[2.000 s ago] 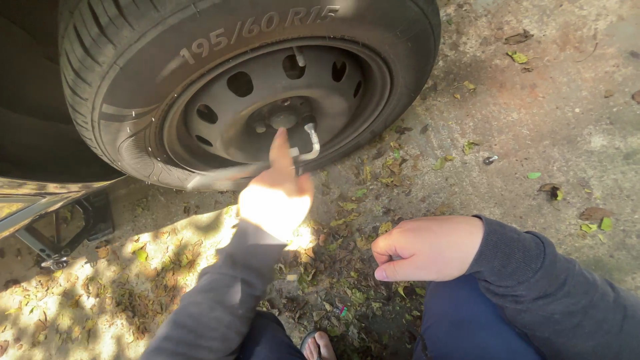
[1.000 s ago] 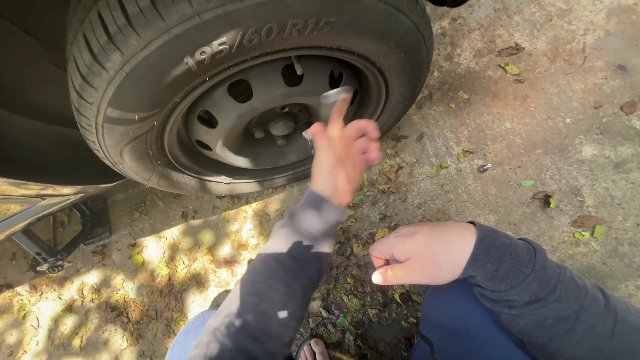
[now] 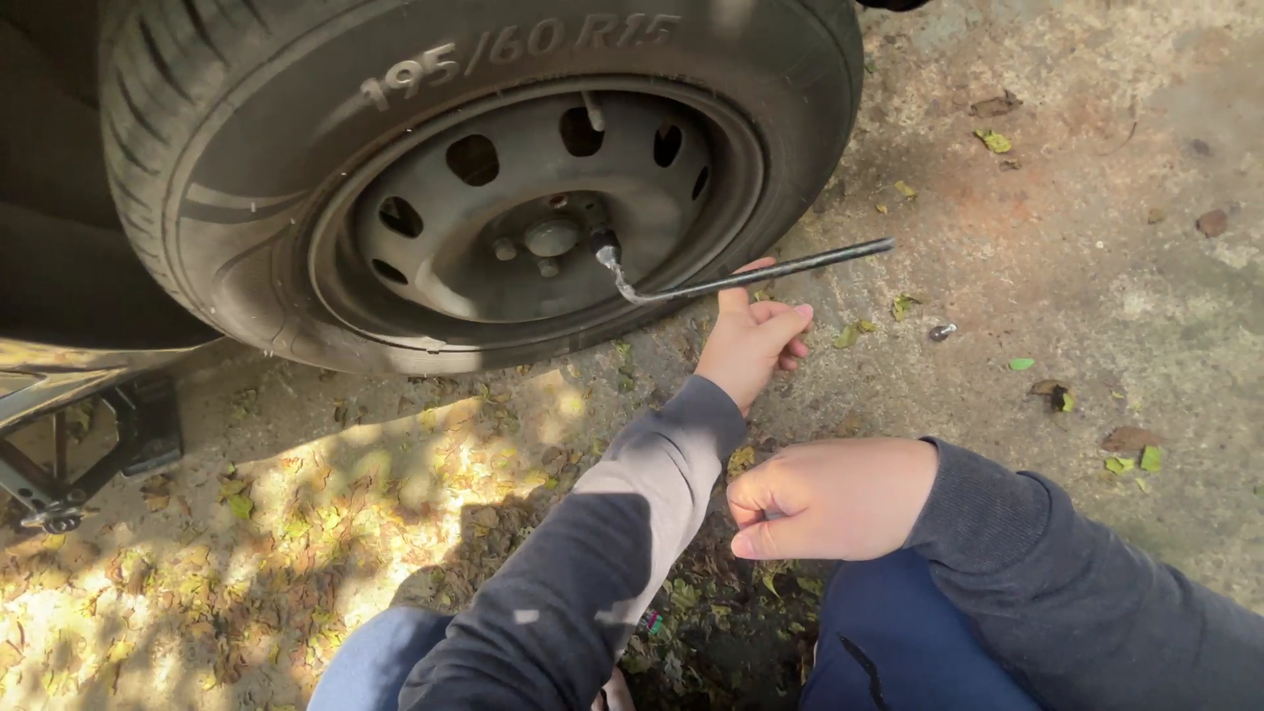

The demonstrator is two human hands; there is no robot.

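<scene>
A bent metal lug wrench has its socket end on a lug fastener right of the hub centre of the steel wheel, and its long handle points right. My left hand is below the handle, with the index finger reaching up behind it; the hand is not closed around it. Other lug fasteners show left of and below the hub cap. My right hand, loosely curled with nothing seen in it, rests near my right knee. The black tyre surrounds the wheel.
A scissor jack stands under the car's sill at the left. Dry leaves litter the concrete ground. A small metallic piece lies on the ground right of the wheel.
My left hand has moved right from in front of the hub. The wrench handle, at the lower left of the hub two seconds ago, now points right. My right hand has stayed near my knee.
</scene>
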